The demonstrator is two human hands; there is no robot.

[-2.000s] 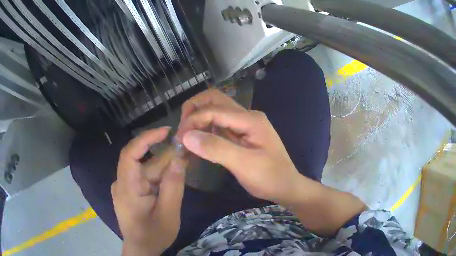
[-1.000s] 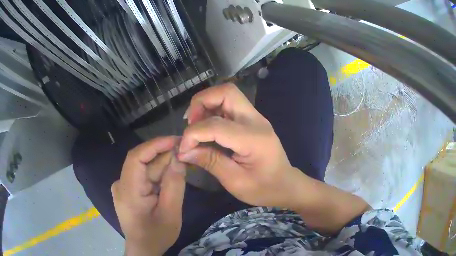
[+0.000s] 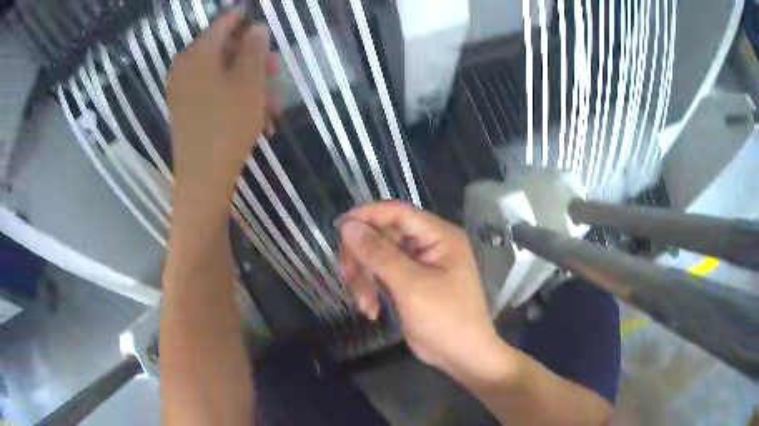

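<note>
Pale carrier tapes hang in rows in front of me. My left hand is raised at the upper left among the tapes near the feeders. Its fingers are bent and blurred, and I cannot tell what they hold. My right hand is lower, near the middle, in front of the tapes. Its thumb and index finger are close together, the other fingers curled. Something thin may be at the fingertips, but blur hides it.
Grey cart handle bars project toward the lower right from a white bracket. Another bar is at the lower left. A second group of white tapes hangs at the upper right. My dark-clad knees are below.
The view has tilted up toward the tapes and feeders. My hands, together over my lap before, are now apart. My left hand has reached up and forward; my right hand has moved right.
</note>
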